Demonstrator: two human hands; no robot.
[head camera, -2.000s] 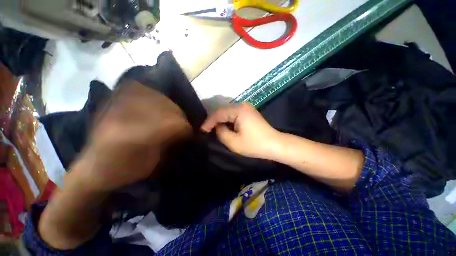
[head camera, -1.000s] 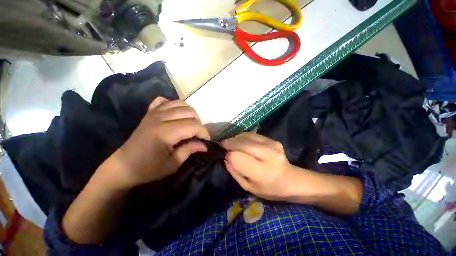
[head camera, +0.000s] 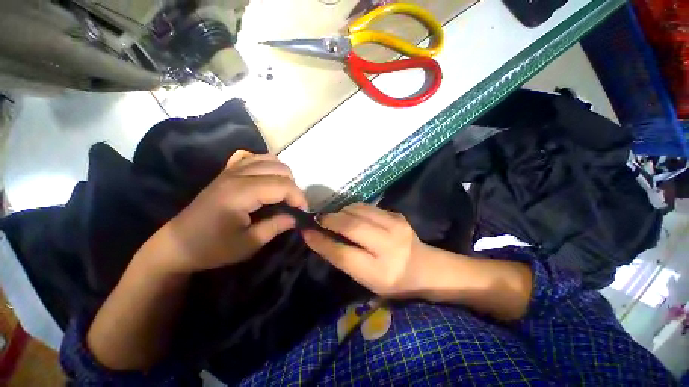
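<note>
A black garment piece (head camera: 204, 143) lies over the white machine table's front edge and hangs down towards the lap. My left hand (head camera: 234, 212) pinches a folded edge of the black cloth between thumb and fingers. My right hand (head camera: 370, 246) pinches the same edge just to the right, and the fingertips of both hands nearly meet. A narrow dark strip (head camera: 344, 344) hangs below my right hand over the blue checked clothing. The cloth hides parts of the fingertips.
The sewing machine head (head camera: 83, 53) is at upper left. Scissors with yellow and red handles (head camera: 397, 103) lie right of it. A green measuring-tape-like strip (head camera: 446, 125) edges the table. Dark cloth (head camera: 551, 181) is piled at right. A black item (head camera: 532, 7) and blue container (head camera: 634, 94) are at upper right.
My left hand, blurred earlier, has come to the cloth edge beside my right hand. The black cloth has spread out leftwards. Since one second ago both hands have shifted slightly left.
</note>
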